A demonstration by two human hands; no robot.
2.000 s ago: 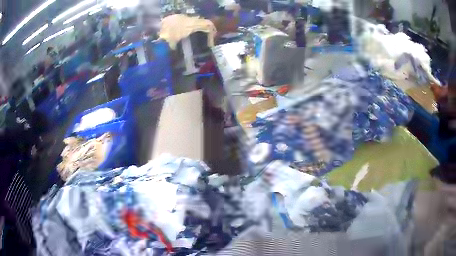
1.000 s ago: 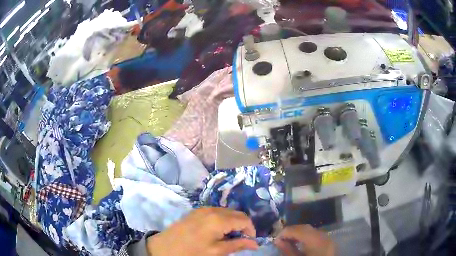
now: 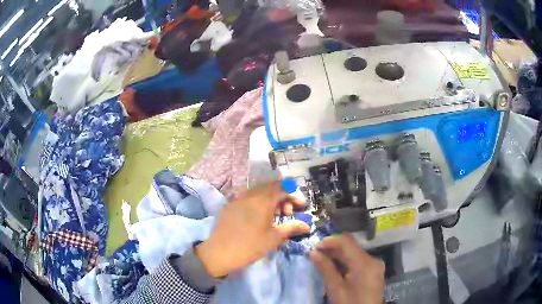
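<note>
A floral garment piece (image 3: 261,279), pale blue side mostly up, lies in front of the white overlock machine (image 3: 380,95). My left hand (image 3: 246,228) is bent over the fabric, its thumb and fingers at the dark blue edge close to the needle area (image 3: 324,196). My right hand (image 3: 350,270) pinches the same edge just right of it, below the machine head. More pale cloth (image 3: 172,237) bunches to the left of my left hand. The fingertips partly hide the edge, and whether it lies under the presser foot cannot be told.
A floral pile (image 3: 80,184) with a checked strip (image 3: 65,239) lies at left beside the olive-green surface (image 3: 154,154). Pink-beige cloth (image 3: 229,148) touches the machine's left side. White cloth (image 3: 98,59) and dark garments (image 3: 249,41) lie beyond. Grey tension knobs (image 3: 377,166) stick out in front.
Both hands have moved up from the bottom edge towards the needle area with the fabric. The left forearm's checked sleeve now shows. The view has shifted slightly, with the machine a little further left.
</note>
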